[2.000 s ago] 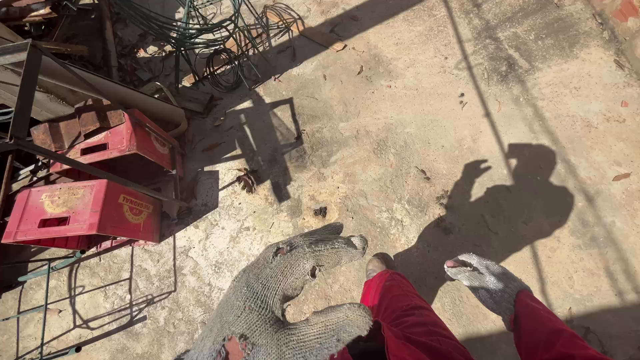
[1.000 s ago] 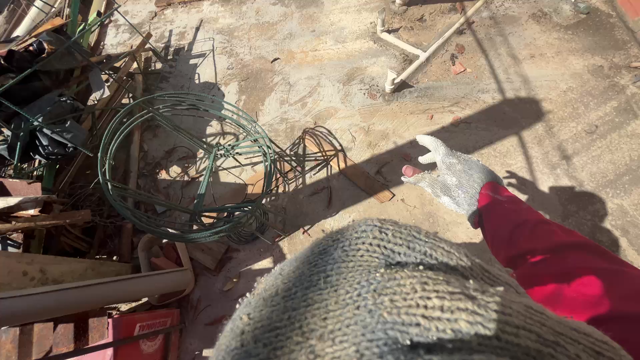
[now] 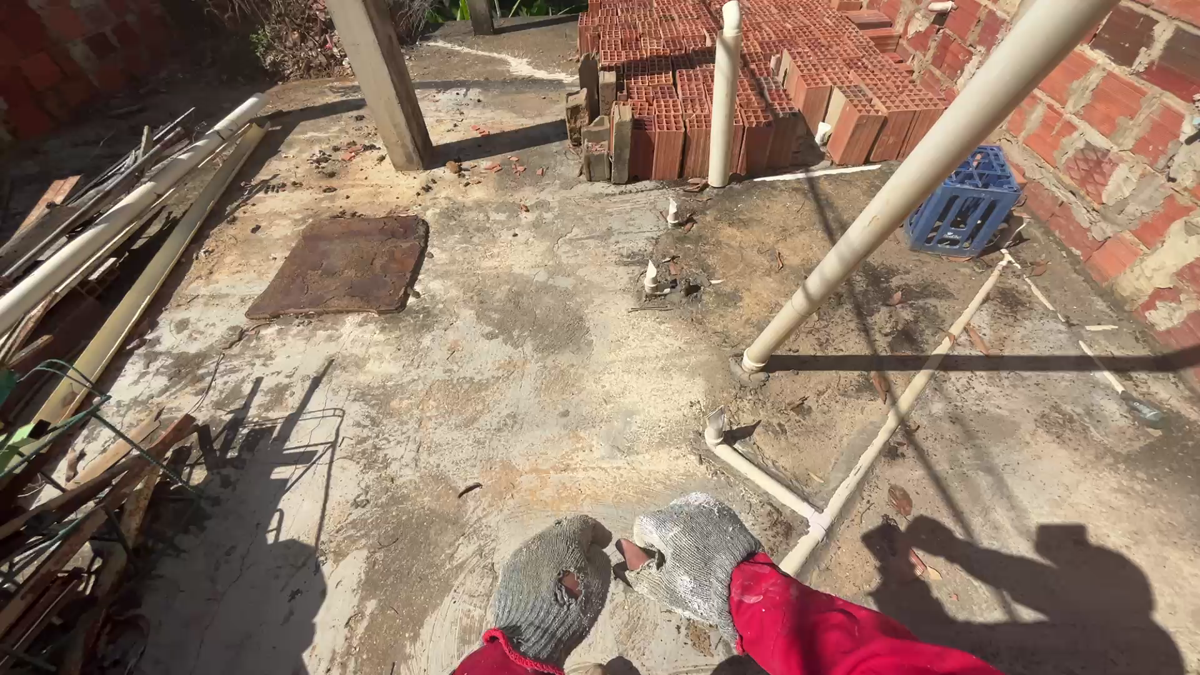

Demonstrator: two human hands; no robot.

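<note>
My left hand (image 3: 553,586), in a worn grey knitted glove with a hole in it, is at the bottom centre with its fingers curled. Close beside it on the right is my right hand (image 3: 692,562), gloved in paler knit, a bare fingertip poking out toward the left hand. Nothing shows in either hand, though the insides of the fingers are hidden. Both sleeves are red. Just beyond my right hand, a white plastic pipe (image 3: 764,478) with an upturned end joins a longer pipe (image 3: 900,412) along the concrete floor.
A slanting white pipe (image 3: 872,206) rises at the right, near a blue plastic crate (image 3: 966,202) by the brick wall (image 3: 1116,122). Hollow clay bricks (image 3: 694,94) are stacked behind. A rusty plate (image 3: 342,265) lies left of centre. Boards and pipes (image 3: 131,211) lie along the left; a post (image 3: 384,84) stands behind.
The view has swung from the red crates and green wire coil to the brick stack and pipes. My hands, apart in the earlier frames, are now close together with fingers curled.
</note>
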